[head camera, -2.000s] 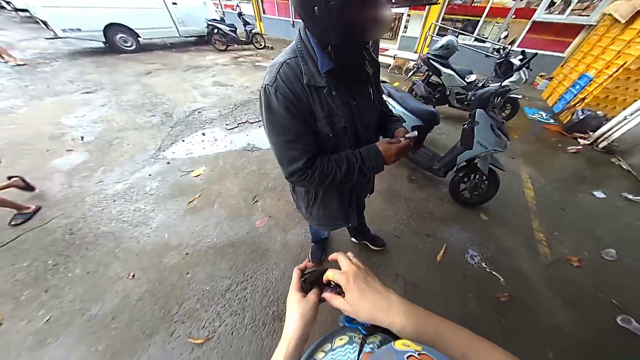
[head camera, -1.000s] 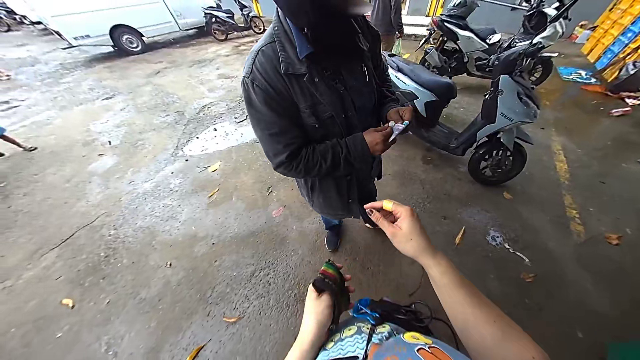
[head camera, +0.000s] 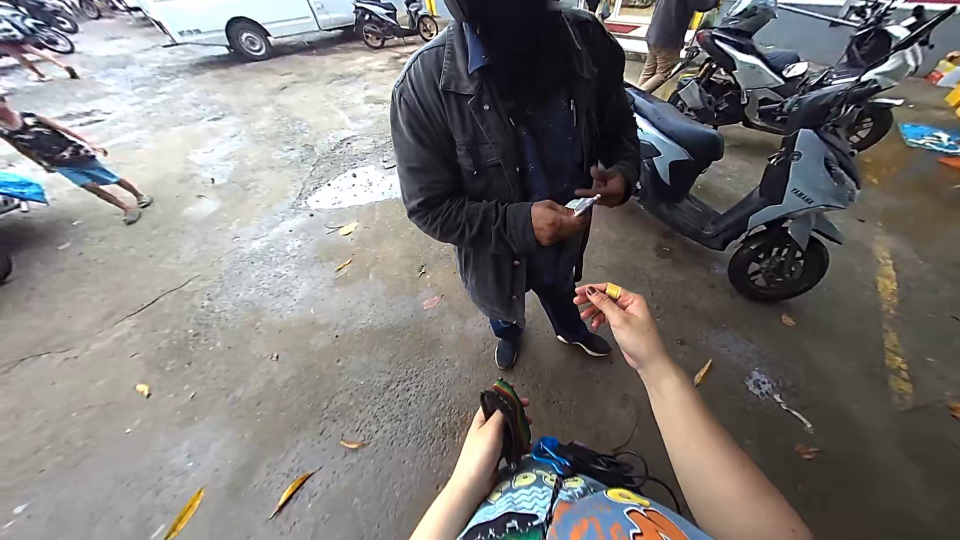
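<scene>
My left hand (head camera: 487, 442), low in the middle, grips a small dark pouch (head camera: 506, 421) with a striped green, yellow and red edge. Further right and higher, my right hand (head camera: 619, 322) is raised with fingers bent and thumb near the fingertips; a yellow ring (head camera: 613, 291) is on one finger. Whether anything small is between those fingers cannot be told. Facing me stands a person in a dark jacket (head camera: 480, 150), who holds a small whitish thing (head camera: 582, 204) in the fingers. Below my hands lie a blue strap (head camera: 550, 454) and black cords on my printed clothing.
A grey Yamaha scooter (head camera: 810, 187) stands close on the right, with more motorbikes behind it. A white van (head camera: 262, 19) is parked at the back left. At the left, a person (head camera: 67, 154) walks. Fallen leaves (head camera: 292, 491) and a puddle (head camera: 352, 187) mark the pavement.
Two seconds ago both my hands were together at the pouch. My right hand has since moved away, up and to the right, while my left hand has kept the pouch.
</scene>
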